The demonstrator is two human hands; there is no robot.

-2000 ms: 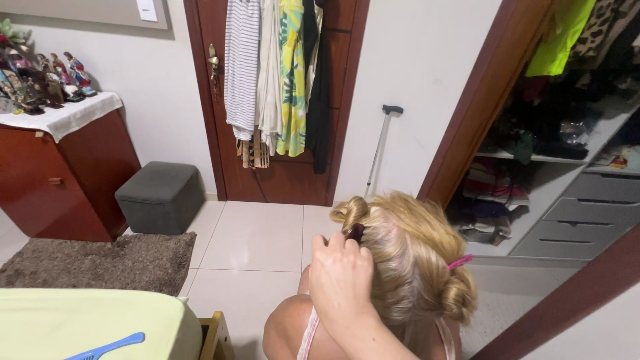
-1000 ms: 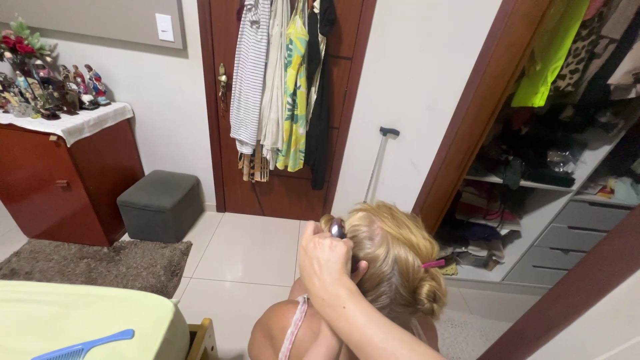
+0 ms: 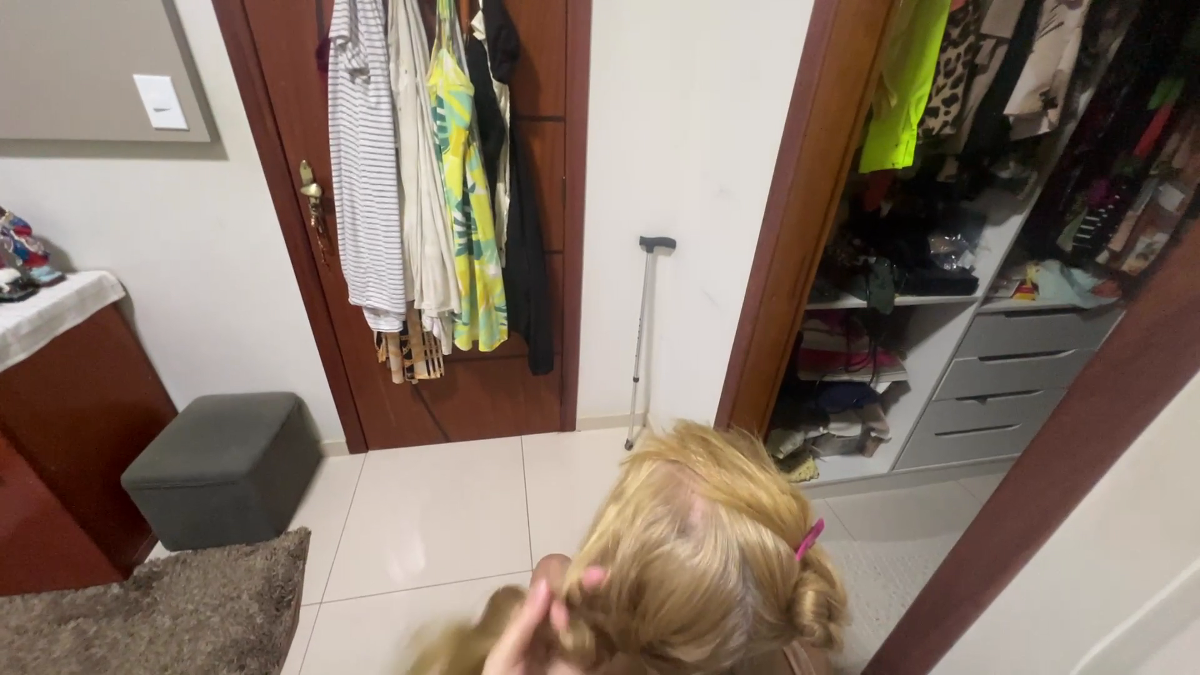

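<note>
A person's blond head [image 3: 698, 544] is seen from above and behind at the lower middle, with the hair parted. On its right side is a coiled bun [image 3: 817, 605] with a pink hair clip [image 3: 810, 539] above it. At the left side, what looks like my left hand [image 3: 532, 623] has its fingers around a loose lock of hair [image 3: 459, 647], blurred at its end. Another pink fingertip shows among the strands beside it; whose hand it belongs to is unclear. My right hand cannot be made out clearly. No dark clip is visible.
A dark grey cube stool [image 3: 225, 469] and a brown shaggy rug [image 3: 187, 609] are at left. Clothes hang on the wooden door [image 3: 469, 403]. A walking cane [image 3: 641, 328] leans against the wall. An open wardrobe [image 3: 937, 375] stands at right.
The left bun seen two seconds ago is now loose hair. My right hand, which held a dark, shiny clip at that side, has moved off it. The view has shifted; the comb has left it.
</note>
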